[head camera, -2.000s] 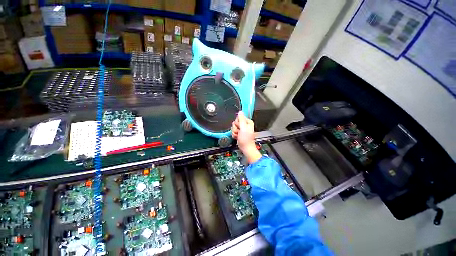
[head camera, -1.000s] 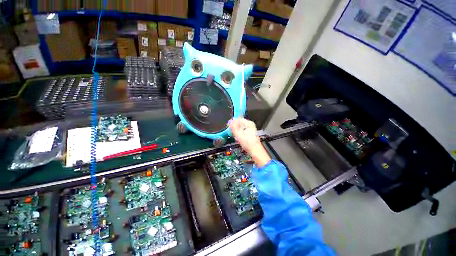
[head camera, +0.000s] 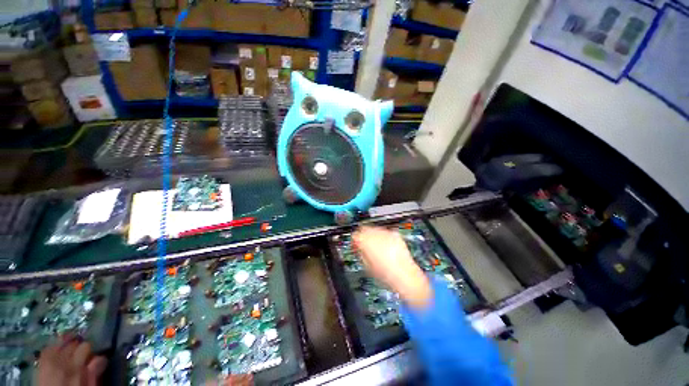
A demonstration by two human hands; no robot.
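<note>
My right hand (head camera: 387, 260), in a blue sleeve, is over the circuit boards (head camera: 381, 301) in the right-hand carrier. It is motion-blurred, and its fingers and anything in them cannot be made out. Fingertips at the bottom edge (head camera: 238, 380), beside a green board with an orange component (head camera: 249, 339), seem to be my left hand; the rest is cut off. The dark carrier (head camera: 288, 313) holds several boards.
Another hand (head camera: 72, 363), apparently a neighbour's, is over the left carrier. A turquoise owl fan (head camera: 368, 162) stands behind the rail (head camera: 249, 246). A blue coiled cord (head camera: 164, 188) hangs across the view. The black machine infeed (head camera: 483, 136) is at right. A sample board (head camera: 198, 194) lies behind.
My right hand has come down from in front of the fan to over the boards. Fingertips and another hand have appeared at the bottom. The view has shifted slightly.
</note>
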